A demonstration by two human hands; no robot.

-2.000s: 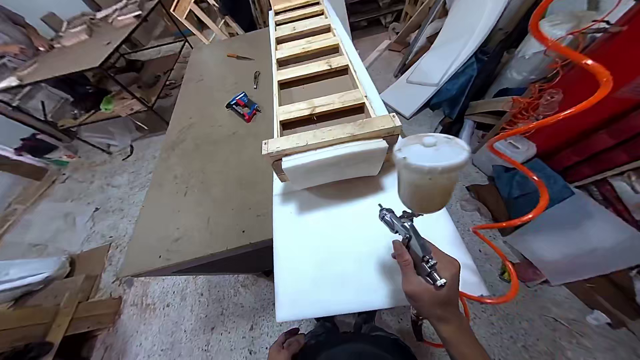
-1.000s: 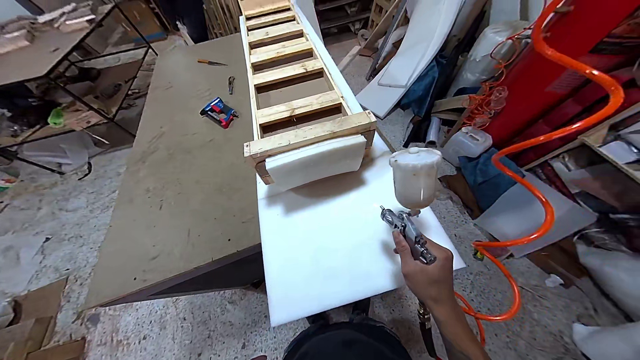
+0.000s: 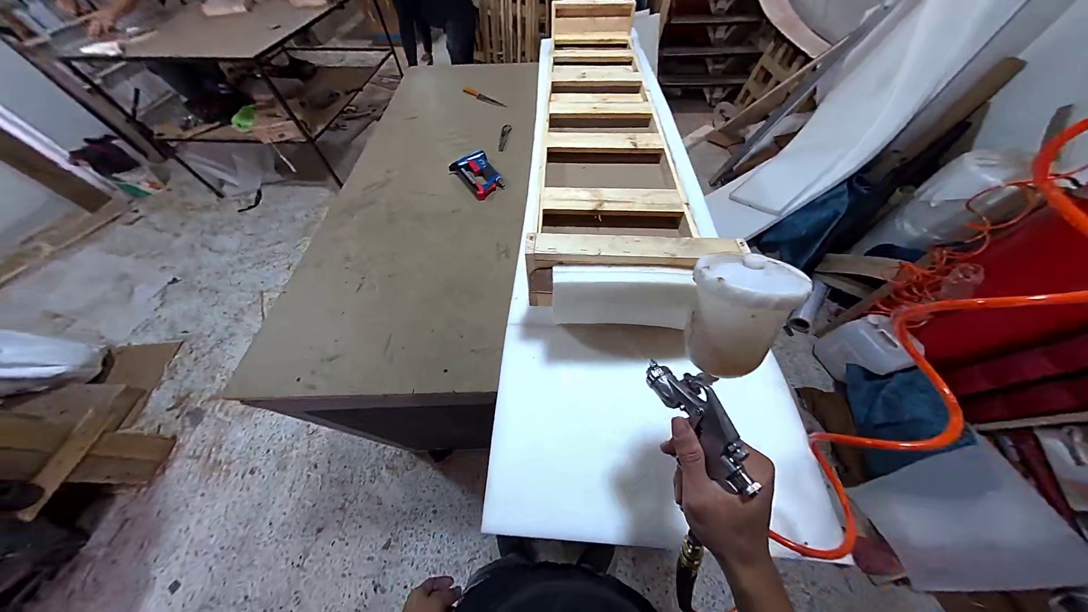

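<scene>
My right hand [image 3: 722, 501] grips a metal gravity-feed spray gun [image 3: 701, 416] with a cloudy plastic cup [image 3: 744, 314] on top. The gun is over a white foam sheet [image 3: 569, 433], its nozzle pointing forward and left. On the sheet lies a slatted wooden frame [image 3: 612, 200], with a white foam strip [image 3: 620, 297] along its near end. At the bottom edge, beside my body, is my left hand [image 3: 433, 593], partly cut off; whether it holds anything is not visible.
On the brown worktable [image 3: 399, 255] lie a blue and red staple gun [image 3: 478, 174], a small dark tool [image 3: 505, 137] and an orange-handled knife [image 3: 484, 97]. An orange coiled air hose [image 3: 943, 391] loops at right. Wood scraps [image 3: 76, 433] lie at left. Another person's hand [image 3: 104, 21] is far left.
My left hand, out of clear view one second ago, shows again at the bottom edge. My right hand still holds the spray gun over the foam sheet.
</scene>
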